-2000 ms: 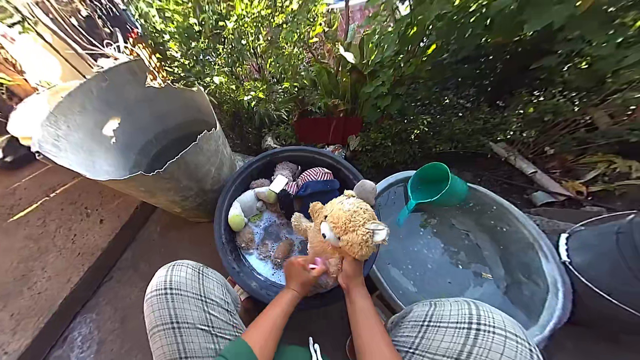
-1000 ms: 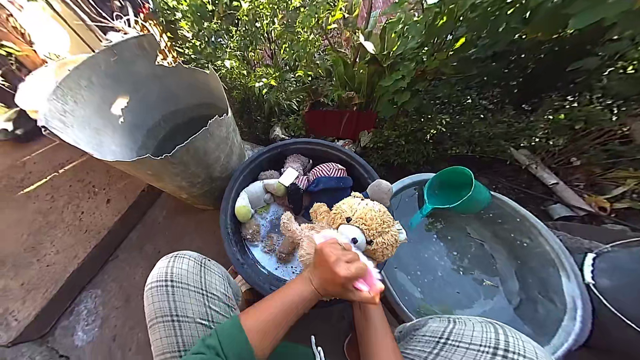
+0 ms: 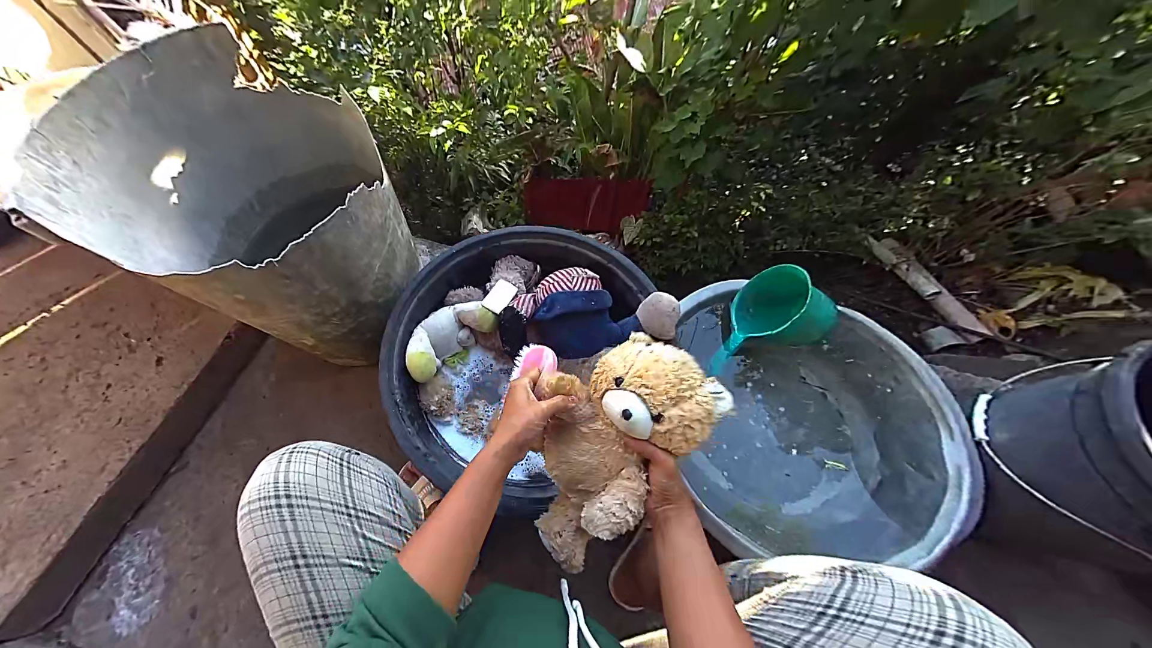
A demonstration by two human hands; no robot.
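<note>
A tan plush teddy bear (image 3: pixel 657 396) with a white muzzle hangs over the near right edge of a black tub (image 3: pixel 400 360). My right hand (image 3: pixel 664 477) grips it at the neck and side. With my left hand (image 3: pixel 531 409) I hold a pink brush with white bristles (image 3: pixel 536 360) and pinch the bear's arm. In the tub, soapy water surrounds several wet plush toys, one with a navy blue garment (image 3: pixel 576 319) and red-striped cloth (image 3: pixel 567 283), another grey and green (image 3: pixel 441 337). A small white block (image 3: pixel 499 296) lies on the toys.
Right of the tub stands a wide grey basin (image 3: pixel 967 477) of water, with a green plastic dipper (image 3: pixel 783 306) at its far rim. A black bucket (image 3: pixel 1071 450) is at the far right. A torn metal drum (image 3: pixel 360 261) stands left, beside a concrete step (image 3: pixel 108 387). Plants grow behind.
The bear has gone from lying tilted over the tub to a more upright pose nearer me. My left hand and the pink brush have moved left, off its front to its arm.
</note>
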